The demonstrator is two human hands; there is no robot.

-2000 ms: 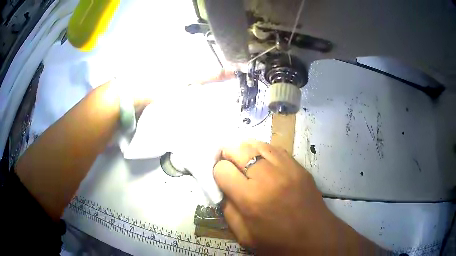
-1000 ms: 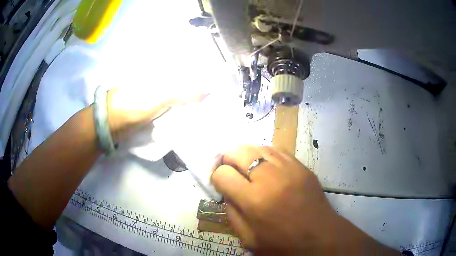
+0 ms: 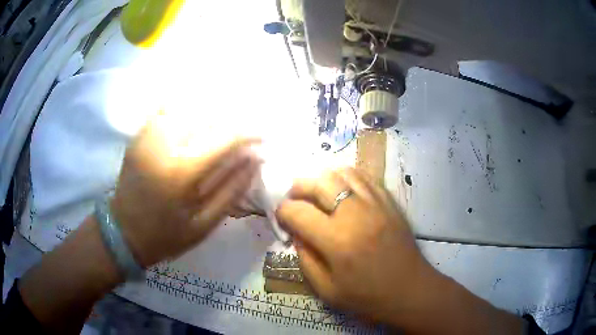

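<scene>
A white fabric piece (image 3: 272,196) is held between my hands in front of the presser foot (image 3: 329,111), much of it washed out by the lamp. My right hand (image 3: 356,239), with a ring, pinches its right edge between thumb and fingers, just above the taped block. My left hand (image 3: 189,183), with a pale bracelet at the wrist, is at the fabric's left side with its fingertips in the glare. Its fingers are close together on the fabric; the exact grip is blurred.
The machine head with its tension dial (image 3: 379,108) is at upper right, a tan tape patch (image 3: 371,154) below it. The taped block (image 3: 282,272) lies by the ruler scale (image 3: 215,298). A yellow-green object (image 3: 149,19) is at upper left. White fabric (image 3: 72,144) lies left.
My left hand has come back from near the needle towards the front edge, beside my right hand. My right hand keeps its pinch and has moved slightly. The thread at the head now hangs in a loose loop.
</scene>
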